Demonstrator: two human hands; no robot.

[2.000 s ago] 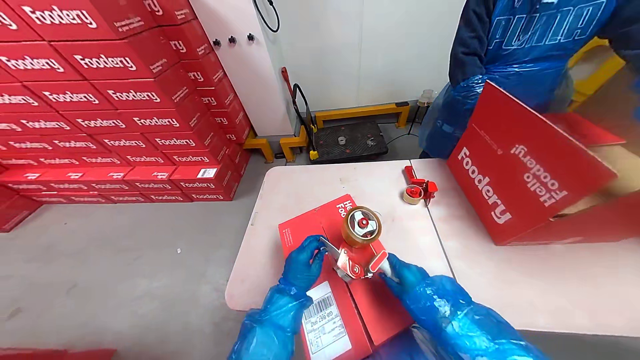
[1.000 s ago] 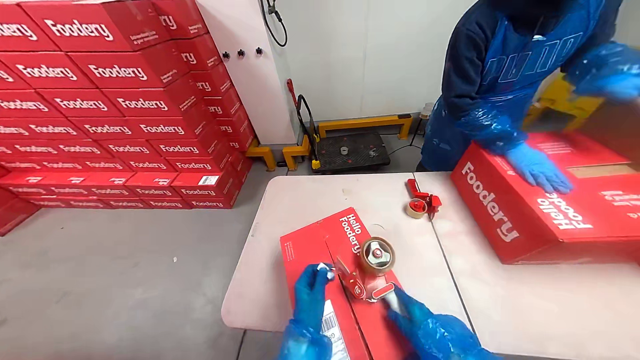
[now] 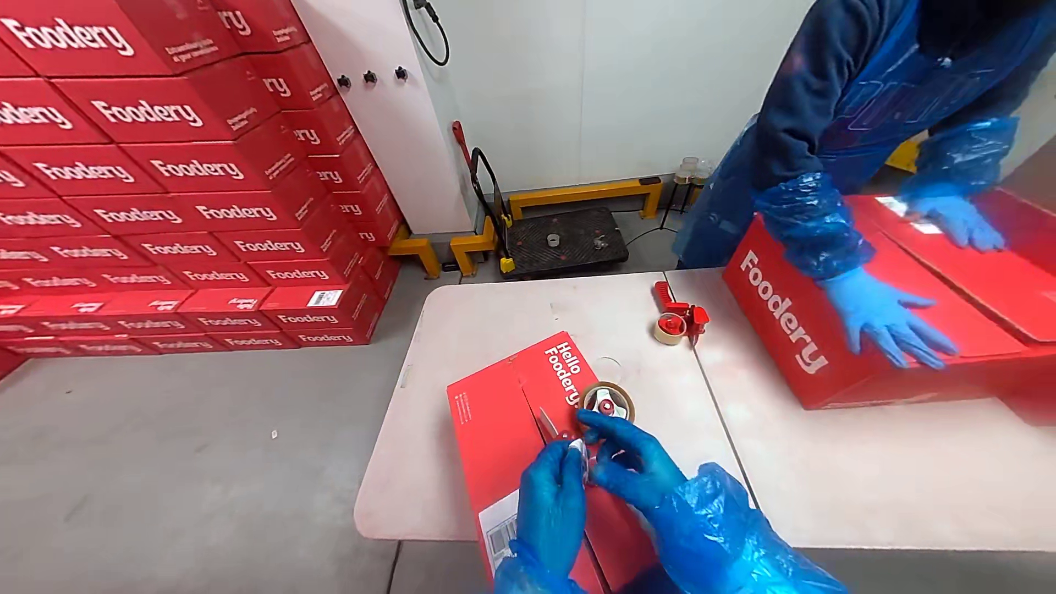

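A red cardboard box [image 3: 495, 421] with a white label [image 3: 500, 528] lies at the near edge of the table. My left hand [image 3: 554, 495], in a blue glove, pinches a small whitish crumpled piece [image 3: 579, 450] above it. Close on the right, my right hand [image 3: 631, 462] has its fingers bent around the same spot; whether it touches the piece or the dispenser is unclear. A tape dispenser with a brown tape roll [image 3: 607, 404] rests on the box, partly hidden behind my hands. A second, red tape dispenser [image 3: 680, 313] lies farther back on the table.
At the right, a co-worker in a blue apron presses gloved hands on a larger red box [image 3: 792, 330]. The pale table [image 3: 495, 305] has a seam. Stacked red boxes [image 3: 190, 173] stand at the left. Behind the table are a black platform [image 3: 565, 239] and yellow floor rails [image 3: 586, 195].
My right hand has left the tape dispenser's handle and come beside my left hand. The co-worker's box, open two seconds ago, now has its top flaps down.
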